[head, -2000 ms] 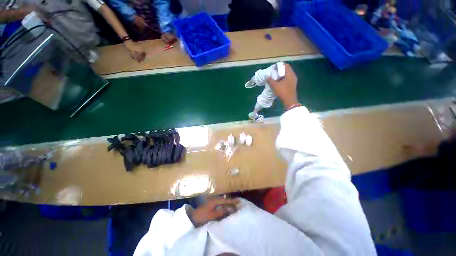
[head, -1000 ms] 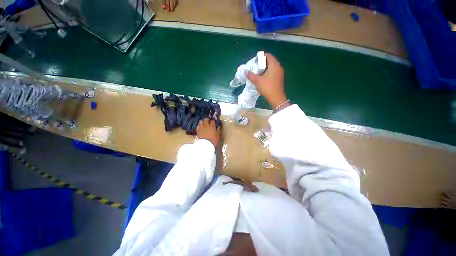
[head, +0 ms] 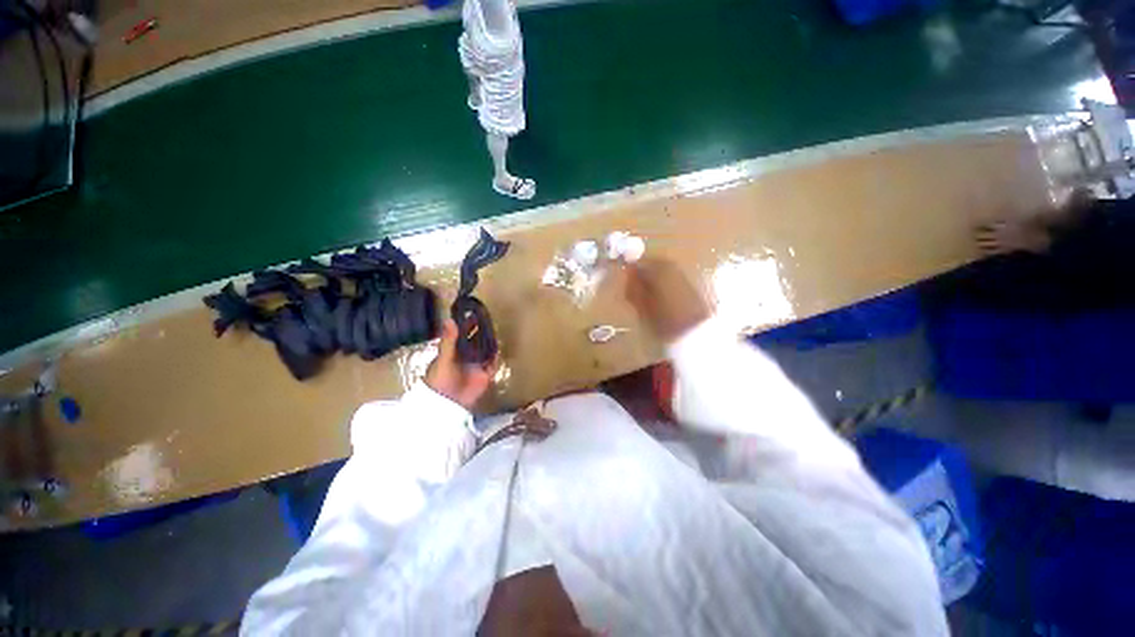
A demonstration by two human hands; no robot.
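Observation:
My left hand holds a black sash part above the bench, its flared tail pointing up and away. My right hand is blurred, over the bench just below the small white glue bottles; whether it touches one cannot be told. A figure lower body with white striped legs is on the green belt, its sandalled foot towards the bench and its top at the picture's upper edge. The pile of black sash parts lies left of my left hand. A small white oval dish lies near my right hand.
The green conveyor belt runs beyond the bench. A crumpled white packet lies beside the bottles. Another person's hand rests on the bench at right. A glass-sided box stands at far left. A blue crate is below.
My right hand has let go of the figure lower body, left it on the belt and come back to the bench. My left hand has taken a sash part from the pile. The view has shifted.

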